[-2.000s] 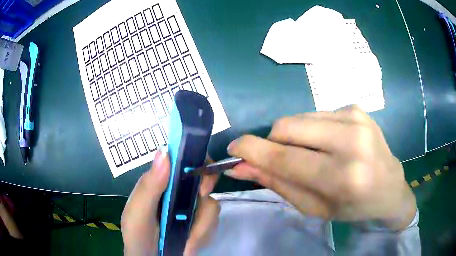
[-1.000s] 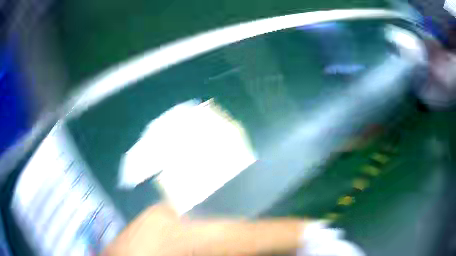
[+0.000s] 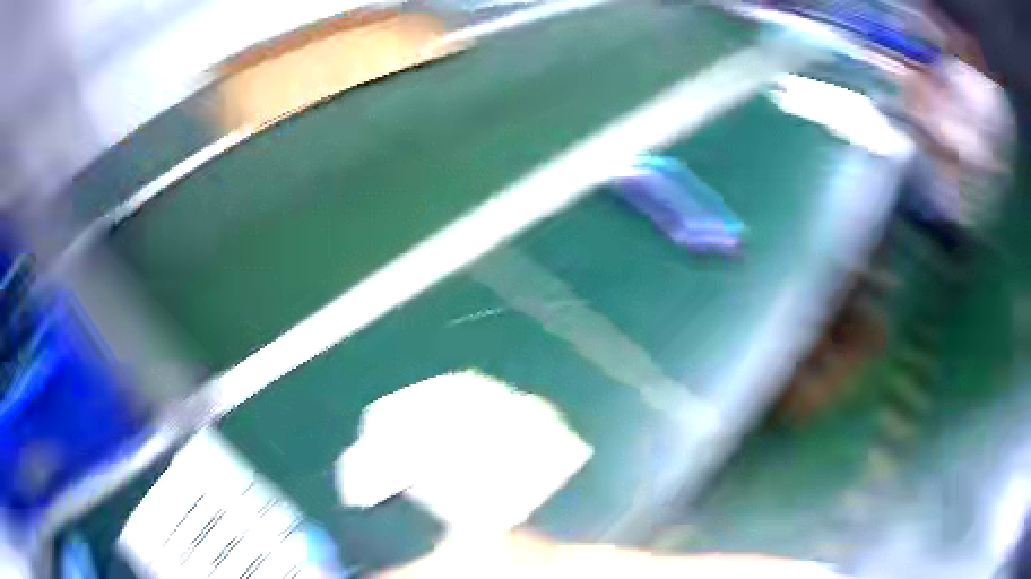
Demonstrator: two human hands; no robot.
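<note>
The view is strongly blurred. Part of my right hand (image 3: 497, 556) shows at the bottom edge; its fingers are cut off, so I cannot tell what it holds. My left hand is not in view. A small cyan patch (image 3: 321, 547), possibly part of the blue pen, shows at the bottom, left of my right hand. The printed label sheet (image 3: 209, 509) lies at the lower left. A crumpled white piece (image 3: 469, 447) lies on the green mat just above my right hand.
Blurred blue and violet objects (image 3: 681, 206), perhaps pens, lie at the upper right of the mat. A pale rail (image 3: 452, 242) crosses diagonally. A blue crate (image 3: 68, 396) stands at left, another white piece (image 3: 839, 111) lies upper right. A person (image 3: 961, 124) is at far right.
The view has swung to the right and up, then tilted further. The held pen and my left hand have left view. My right hand now shows only at the bottom edge.
</note>
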